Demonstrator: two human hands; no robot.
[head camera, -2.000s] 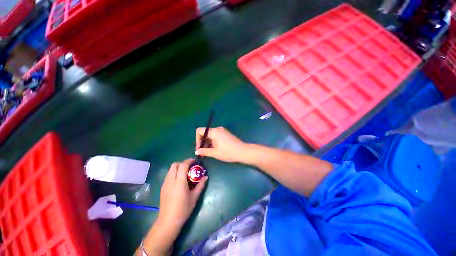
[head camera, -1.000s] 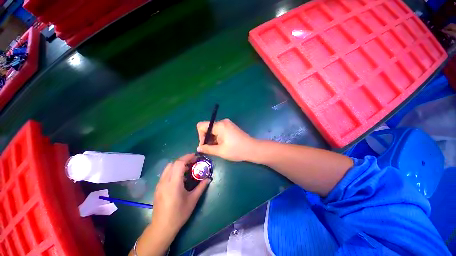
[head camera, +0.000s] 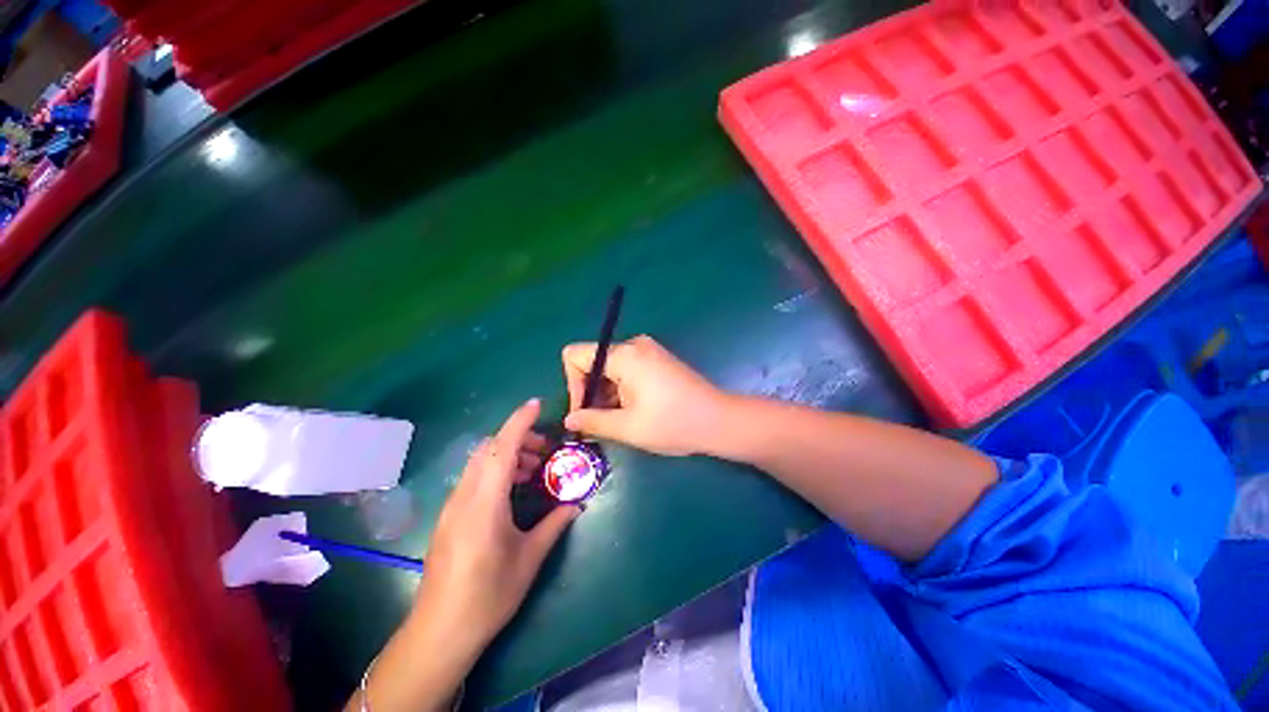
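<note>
A small round watch head (head camera: 572, 474) with a dark rim and a bright, reddish-white face is at the green bench's near middle. My left hand (head camera: 487, 522) holds it from the left, thumb at its lower edge and fingers at its upper left. My right hand (head camera: 643, 397) grips a thin black pencil-like tool (head camera: 610, 328), upper end pointing away. The tool's lower end is near the watch head's top edge; whether it touches is hard to tell.
A white bottle (head camera: 309, 449) lies left of my left hand. Below it a blue stick (head camera: 365, 552) rests with one end on a white paper piece (head camera: 270, 554). Red tray stack (head camera: 84, 515) at left, pocketed red tray (head camera: 974, 195) at upper right, filled tray (head camera: 100, 153) at far left.
The view has shifted, so the bench objects sit differently in the picture. Some fingers of my left hand have lifted and spread at the watch head's upper left. My right hand keeps its tool grip.
</note>
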